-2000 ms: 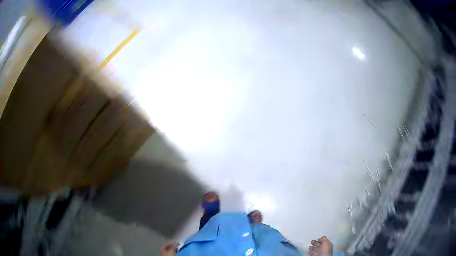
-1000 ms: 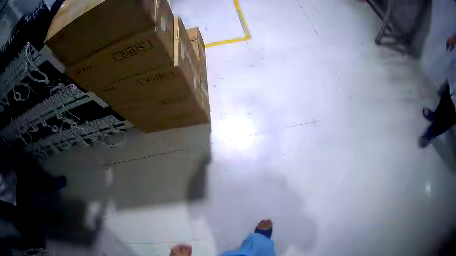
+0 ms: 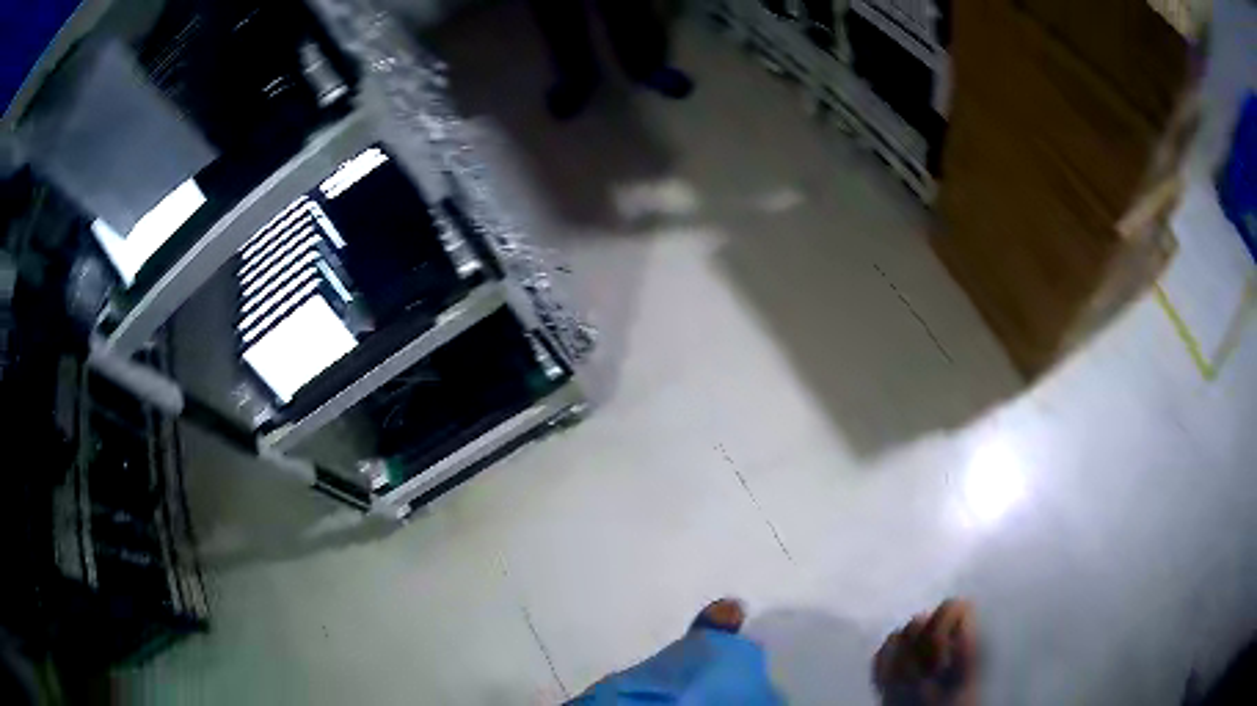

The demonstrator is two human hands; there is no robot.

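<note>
My right hand [image 3: 931, 655] is blurred at the bottom edge, right of my blue sleeve or coat. Its fingers look curled; no object shows in it, but the palm is hidden. My left hand is out of the picture. A pale-framed charging rack [image 3: 393, 372] stands at the upper left, away from my hand. A row of bright white, flat items [image 3: 301, 345] leans in its middle tier beside dark slots. A paper sheet [image 3: 155, 228] lies on a tier further left, partly under a grey, blurred flat thing.
Brown cardboard cartons [image 3: 1061, 179] stand on the floor at upper right. Another rack [image 3: 882, 97] is behind them. A person's dark legs and shoes [image 3: 607, 69] show at the top. A yellow floor line [image 3: 1181, 331] and a blue bin [image 3: 1242, 173] are at the right edge.
The view has swung left: the cartons have shifted from left to right, and the rack with white items has appeared. My left hand has left the picture; my right hand has come in.
</note>
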